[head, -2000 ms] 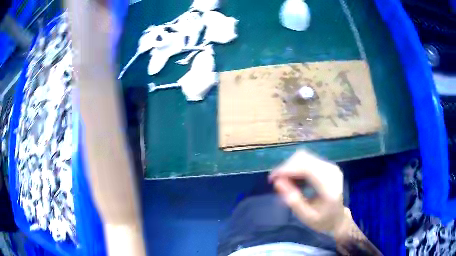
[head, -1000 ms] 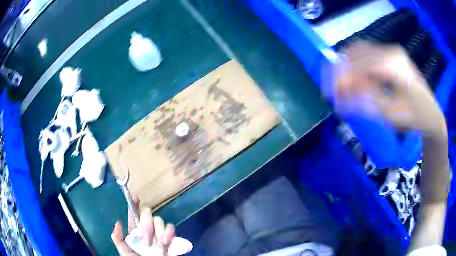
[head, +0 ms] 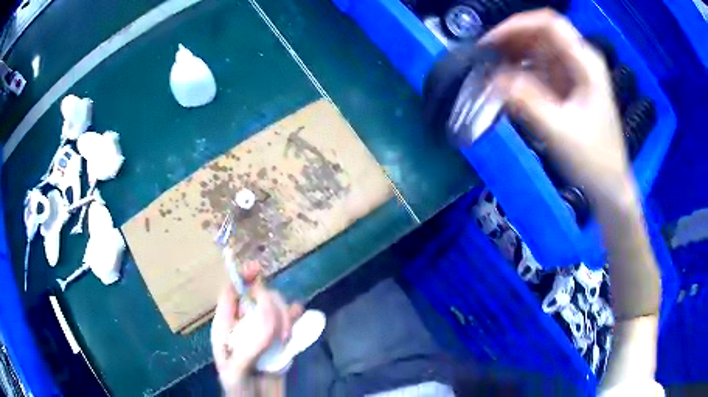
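Observation:
My left hand [head: 252,326] is at the lower middle, over the table's front edge. It holds a white wheel bracket [head: 289,341] with its smooth lobe to the right and its thin arm [head: 232,267] pointing up over the cardboard pad [head: 163,267]. My right hand [head: 547,77] is at the upper right, slightly blurred, above the rim of the wheel crate [head: 508,167]. It holds a black wheel [head: 458,97] with a pale spoked centre. A small white round cup [head: 245,198] stands on the stained pad.
Loose white brackets [head: 101,240] lie clustered on the table's left. A white squeeze bottle [head: 192,77] stands at the back. The blue crate holds black wheels [head: 640,116]. Below it, a blue bin holds white-and-grey pieces [head: 578,302]. The table [head: 373,93] is green.
My right hand now has a wheel and has moved slightly up and left. My left hand with the bracket has moved up and right, its arm now over the pad. The view has also shifted.

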